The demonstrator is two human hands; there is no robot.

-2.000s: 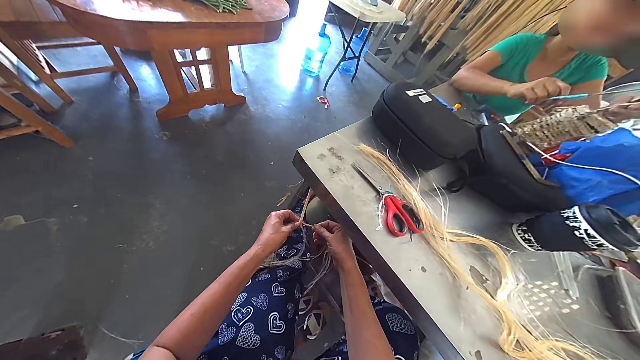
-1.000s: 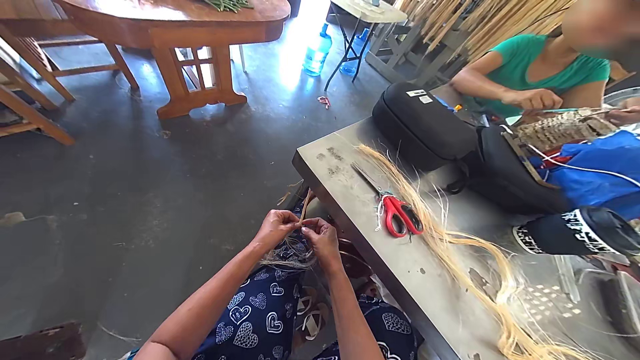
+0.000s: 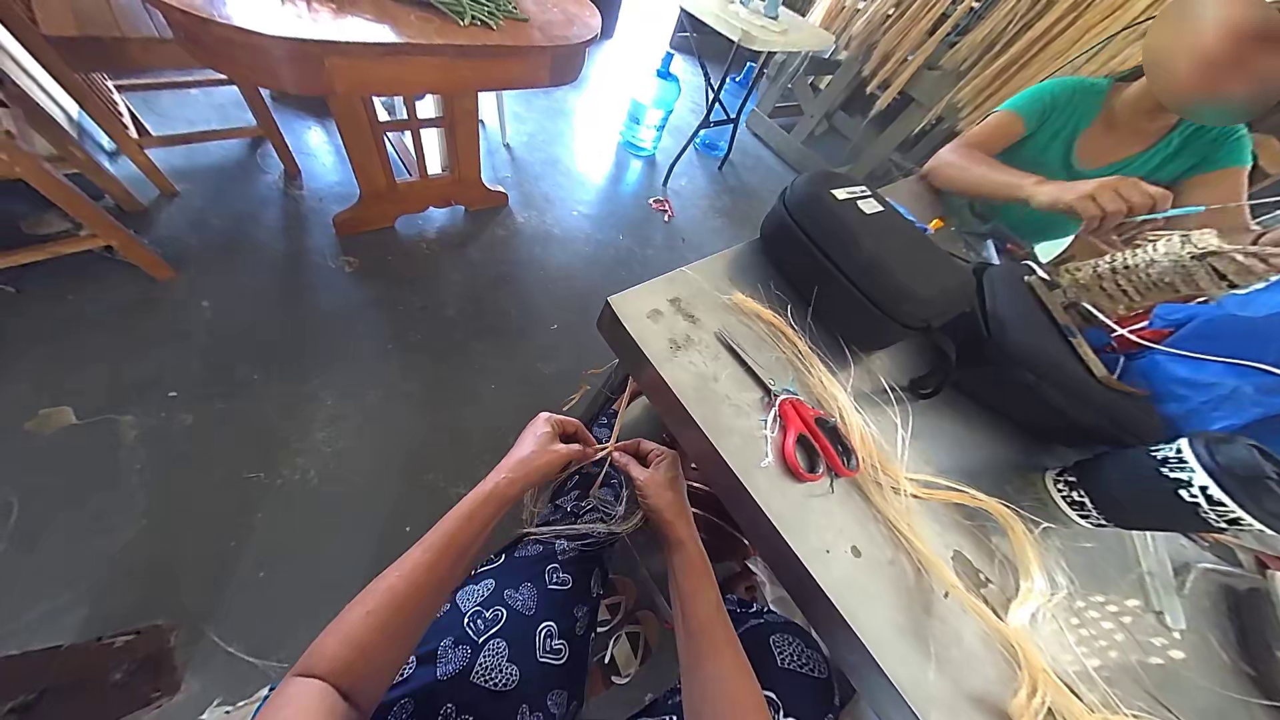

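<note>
My left hand [image 3: 552,450] and my right hand [image 3: 652,480] meet above my lap, each pinching pale plant-fibre strands [image 3: 622,410] between thumb and finger. The strands cross between my fingertips, and one runs up toward the table corner. Loose thin fibres [image 3: 580,528] hang in a loop below, over trousers printed with hearts [image 3: 495,625]. On the table at my right lie red-handled scissors [image 3: 800,430], blades toward the far corner. Along them stretches a long bundle of blond fibre [image 3: 900,485].
The grey table [image 3: 740,440] also holds a black zipped case [image 3: 865,260], a black bag [image 3: 1050,370], a lidded cup [image 3: 1170,485] and blue fabric [image 3: 1220,360]. Across it a person in green [image 3: 1110,150] holds a thin tool. Beyond stand a wooden table [image 3: 390,50] and blue water bottles [image 3: 650,110].
My hands were slightly apart at first, then came together, and they still meet at the strands. The other person's hand has shifted, and a blue tool shows in it again.
</note>
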